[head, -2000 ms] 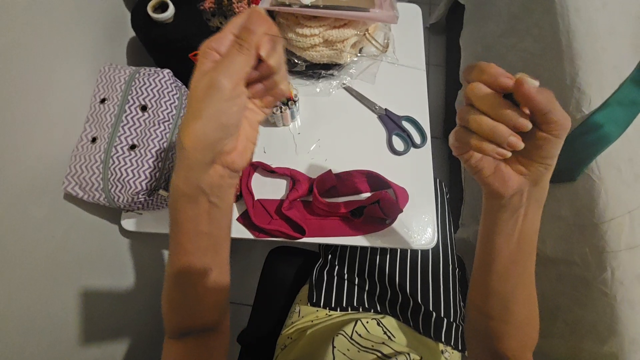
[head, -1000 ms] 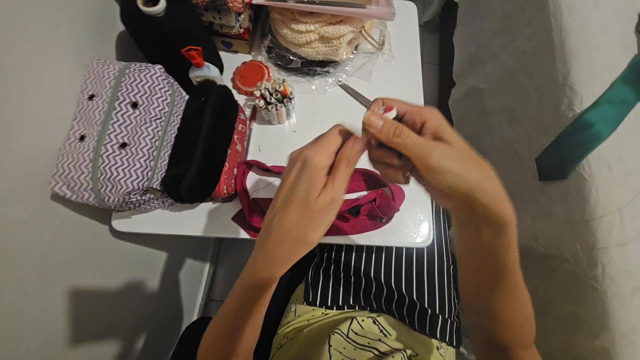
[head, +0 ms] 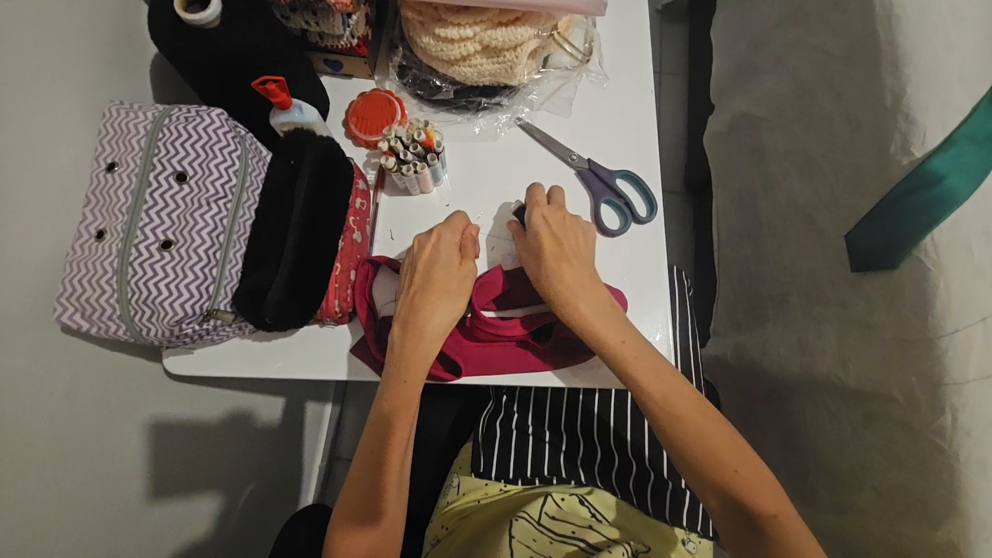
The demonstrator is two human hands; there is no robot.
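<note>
My left hand (head: 438, 271) is closed above the left part of a magenta fabric piece (head: 511, 353), thumb against the curled fingers; whatever it may pinch is too small to see. My right hand (head: 554, 244) holds a small dark spool (head: 518, 211) between thumb and fingers, over the fabric's right part. The magenta cloth lies in loops along the table's front edge. Scissors (head: 593, 177) with purple and teal handles lie just beyond my right hand, blades pointing up and left. A bundle of small thread spools (head: 413, 157) stands beyond my left hand.
On the left are a purple zigzag pouch (head: 186, 225), a black fuzzy item (head: 298, 232) over a red case (head: 353, 248), and a glue bottle (head: 298, 116). A red lid (head: 375, 116) and bagged cream knitwear (head: 480, 46) lie farther back. A green strap (head: 914, 194) is at right.
My hands were raised wide apart, came together over the cloth, and are now lower and slightly apart above it. The scissors, partly hidden a second ago, show fully again.
</note>
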